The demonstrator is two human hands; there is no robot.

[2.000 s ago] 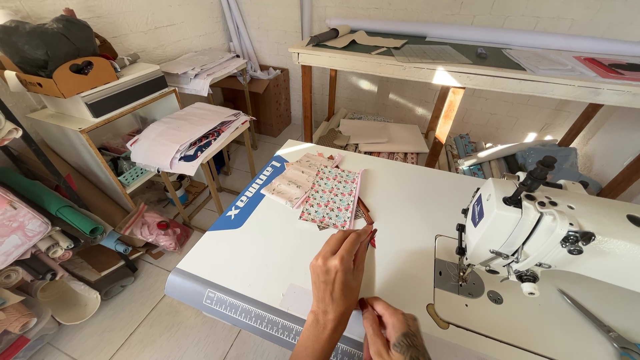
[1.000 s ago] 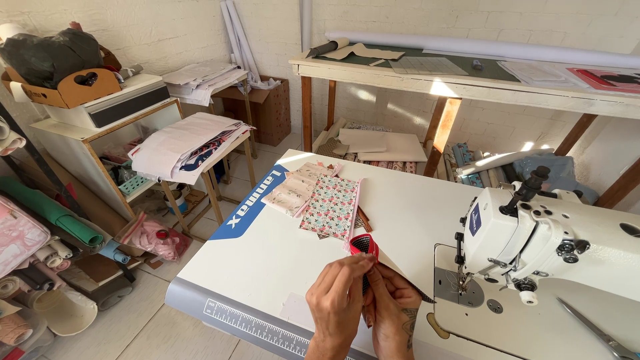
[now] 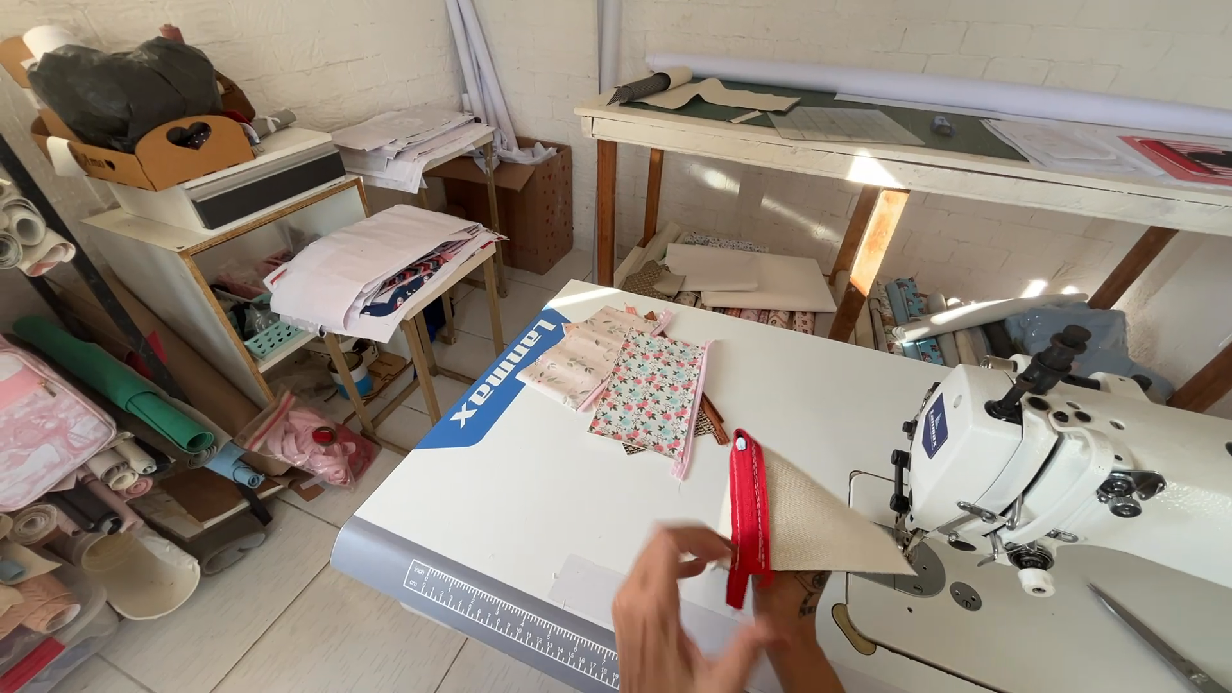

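Observation:
A cream piece of coated fabric (image 3: 818,510) with a stitched red zipper strip (image 3: 749,510) along one edge is held up over the sewing table, left of the machine's needle area. My right hand (image 3: 797,602), partly hidden behind it, grips its lower part. My left hand (image 3: 669,616), blurred, has its fingers apart just left of the red strip; whether a fingertip touches the strip is unclear. Beyond them lie a floral zippered pouch piece (image 3: 650,390) and a beige patterned piece (image 3: 573,361), partly overlapping, with brown pieces showing beneath.
At the right stands a white industrial sewing machine (image 3: 1020,462), with scissors (image 3: 1155,640) on its bed. A printed ruler (image 3: 510,621) runs along the table's front edge. A long worktable (image 3: 731,140) is behind; stacked sheets (image 3: 375,260) and fabric rolls (image 3: 115,385) are at the left.
The fabric piece, mostly hidden by my hands earlier, is now raised and shows its cream face and red zipper strip. My left hand has come away from my right and opened.

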